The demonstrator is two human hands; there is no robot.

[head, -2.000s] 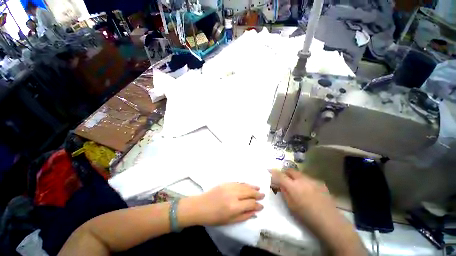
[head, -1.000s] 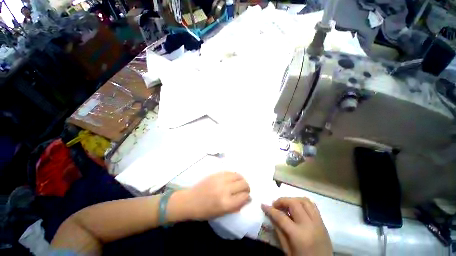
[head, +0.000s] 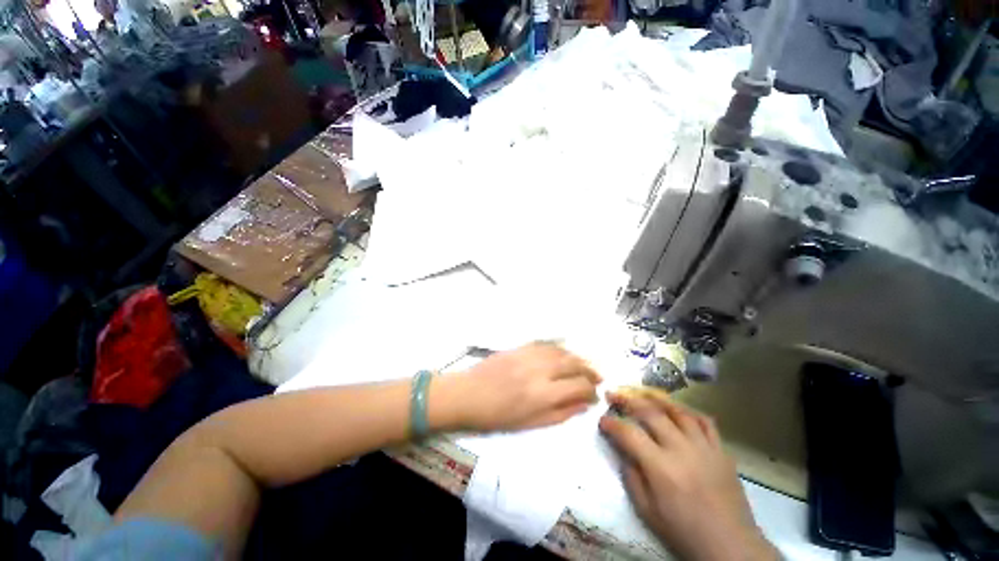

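Note:
White cloth lies under and between my hands and hangs a little over the table's front edge. My left hand lies on the cloth with its fingertips at the cloth's edge, near the presser foot. My right hand is just right of it, thumb and forefinger pinched at the cloth's edge. The fingertips of both hands almost touch. The sewing machine head stands at right, with the needle area just beyond my fingers. The cloth is washed out, so its folds are hard to tell.
A large white cloth heap lies behind the needle. A smartphone rests on the machine's right side. Brown cardboard in film is at left, with yellow and red bags beside it. Grey garments are piled behind.
Compared with one second ago, both hands have moved forward with the cloth's edge towards the needle, and closer together. The view has shifted slightly.

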